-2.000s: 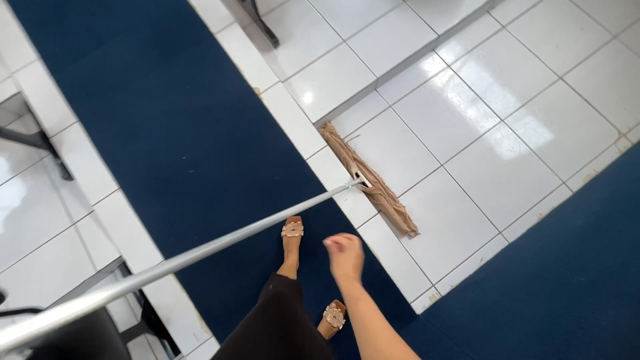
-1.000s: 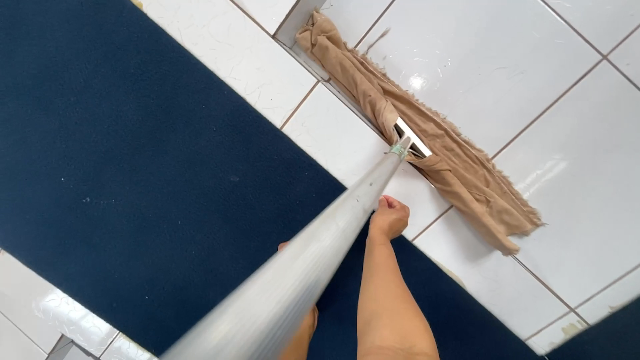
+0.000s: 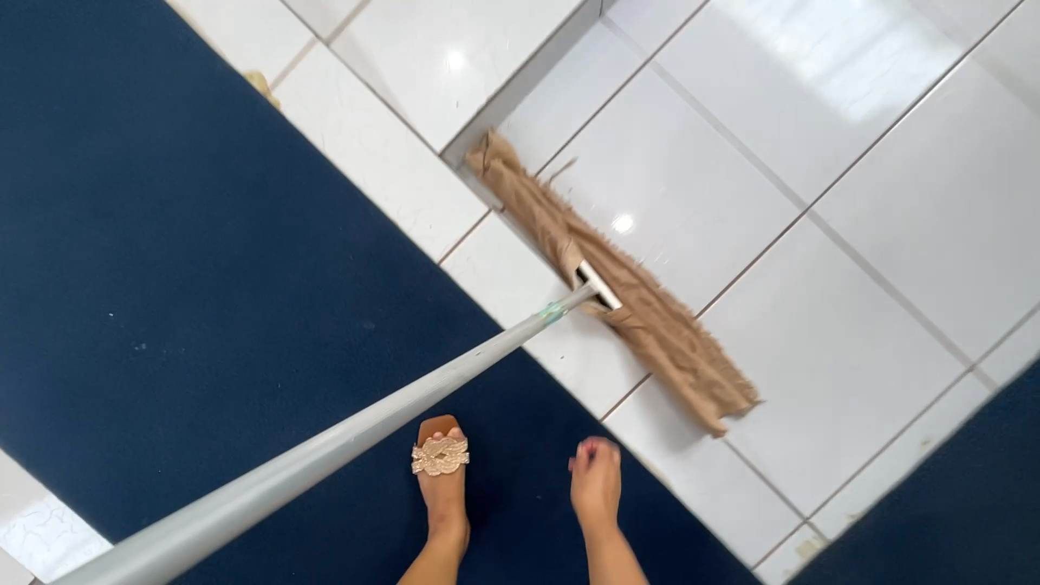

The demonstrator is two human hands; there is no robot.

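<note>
My right hand [image 3: 597, 479] hangs at the lower right over blue carpet, its fingers curled and holding nothing visible; the fingertips are slightly blurred. My left hand is out of view. A long metal pole [image 3: 390, 414] slants from the lower left to a floor squeegee head [image 3: 600, 284]. Brown cloth [image 3: 658, 325] with frayed edges is wrapped around the head and lies diagonally on white tiles, one end at the corner of a low step. My right hand is apart from both pole and cloth.
Blue carpet [image 3: 203, 244] borders the white floor tiles [image 3: 723, 138], with another carpet piece [image 3: 967, 504] at the lower right. A low step edge [image 3: 528, 77] runs beside the cloth's upper end. One sandalled foot [image 3: 440, 463] stands below the pole.
My right hand, seen close beside the pole one second ago, is now lower and farther from it. The cloth's upper end stays by the step corner. The view has shifted strongly.
</note>
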